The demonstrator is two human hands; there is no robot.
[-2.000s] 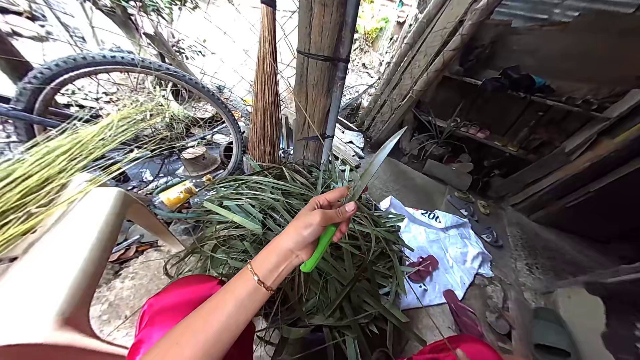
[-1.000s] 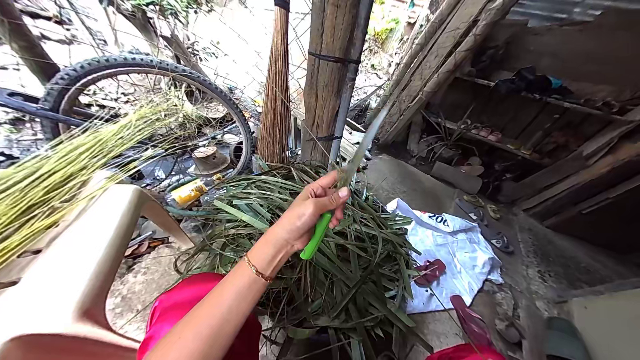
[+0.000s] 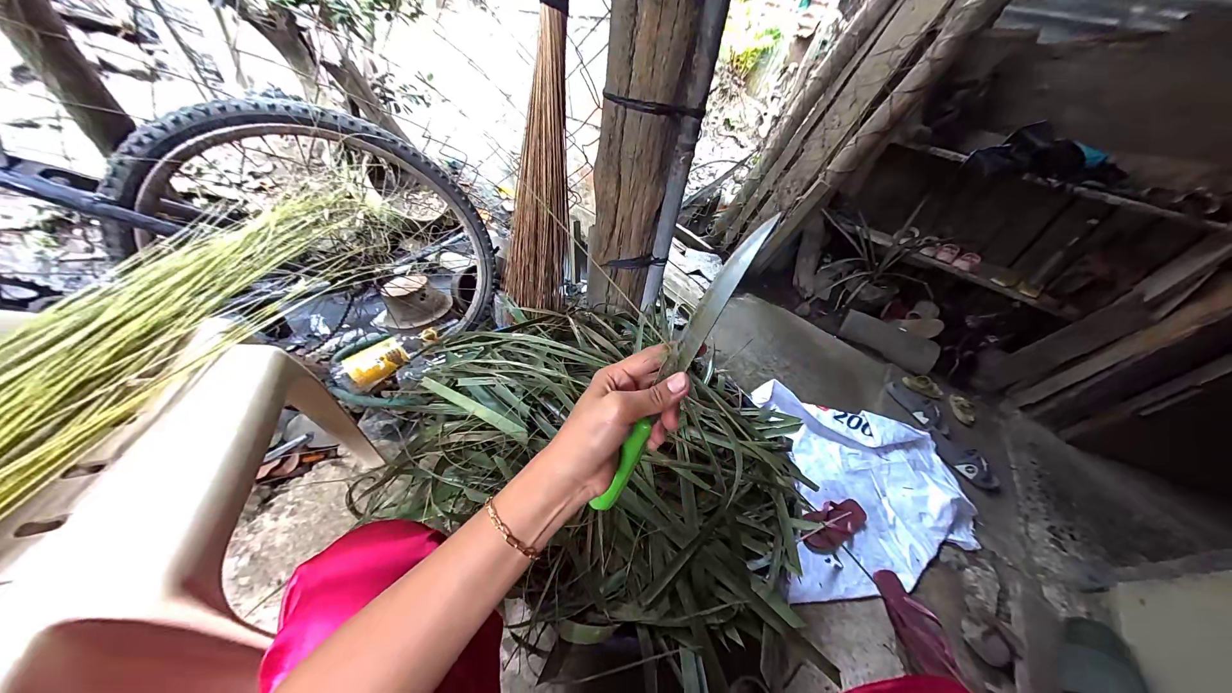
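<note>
My left hand [image 3: 635,409], with a chain bracelet at the wrist, is closed around a knife [image 3: 720,289] near where its bright green handle meets the blade. The blade points up and to the right, and the handle end shows below the fingers. Beneath the hand and knife lies a big heap of long, narrow green leaf strips [image 3: 712,520]. On the left, a bundle of thin yellow-green stalks [image 3: 144,337] lies across a beige plastic chair [image 3: 226,452]. My right hand is not in view.
A stick broom [image 3: 541,173] stands beside a wooden post [image 3: 640,144], with a bicycle wheel [image 3: 481,226] to their left. Right of the heap, a white sack [image 3: 876,481] lies on the ground near slippers [image 3: 962,462]. Wooden shelves [image 3: 1001,279] hold footwear. My knees flank the heap.
</note>
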